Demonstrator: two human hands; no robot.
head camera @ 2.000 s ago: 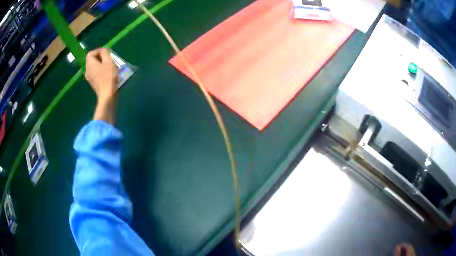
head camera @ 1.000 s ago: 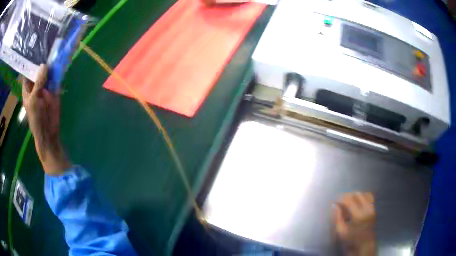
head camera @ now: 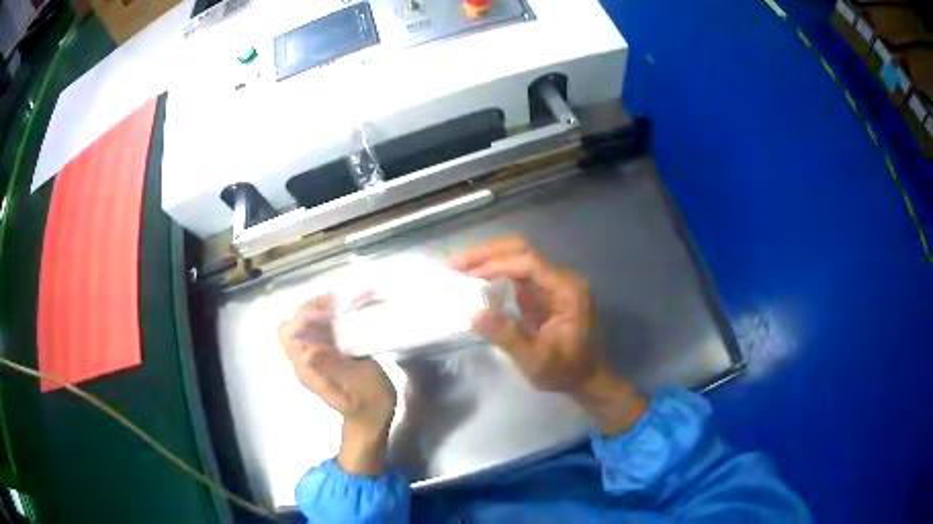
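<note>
A white boxed product in a clear plastic bag is held between both hands above the steel tray; glare washes out its face. My left hand grips its left end. My right hand grips its right end, with crinkled film at the fingers. The silver sealing bar of the white sealing machine lies beyond the hands. A small crumpled clear film scrap hangs at the middle of the bar.
The red sheet and a white sheet lie on the green conveyor at left. A thin yellowish line crosses it. The control panel tops the machine. Blue floor and boxes are at right.
The view has swung right to the machine. My left hand has brought the bagged box from over the conveyor to above the tray, and my right hand has taken hold of its other end.
</note>
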